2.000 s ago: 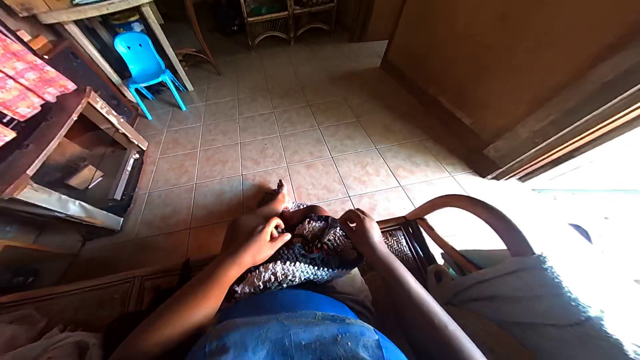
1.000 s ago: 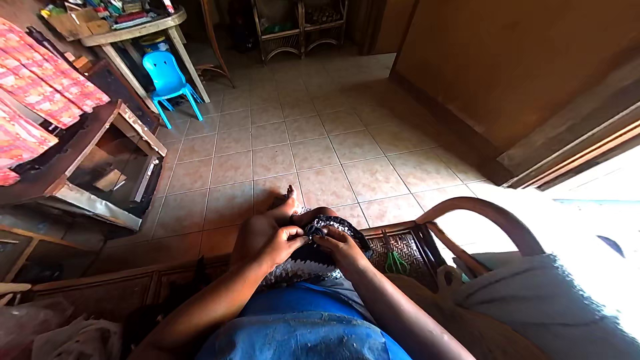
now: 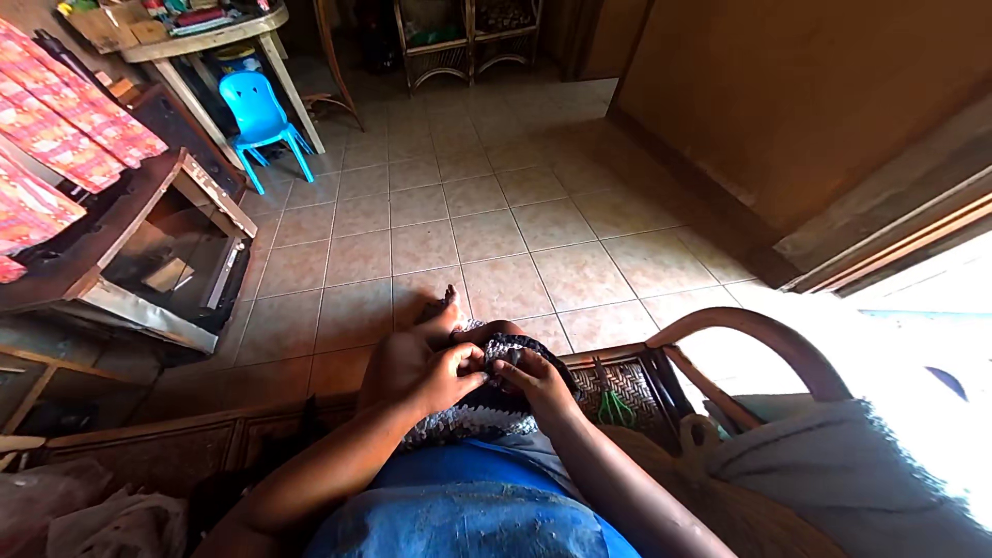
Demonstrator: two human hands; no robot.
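Note:
A chunky black, grey and white knitted or crocheted textile (image 3: 480, 421) lies across my lap. My left hand (image 3: 457, 376) pinches its upper part between thumb and fingers. Close beside it, my right hand (image 3: 535, 377) grips the dark and white edge with bent fingers. The fingertips are only a short way apart, and whether a hook or needle is between them cannot be told. Green-handled scissors (image 3: 614, 406) lie on the woven rattan seat to the right of my right hand.
A curved wooden armrest (image 3: 744, 319) and a grey towel (image 3: 821, 465) are at my right. Plastic bags (image 3: 116, 519) lie at lower left. Beyond the tiled floor (image 3: 434, 248) stand a small blue chair (image 3: 254, 107), a table (image 3: 213, 39) and a worn cabinet (image 3: 93, 263).
Two seconds ago my hands were further apart on the textile; my right hand has come in towards my left. The scissors now show on the seat. The view has shifted slightly.

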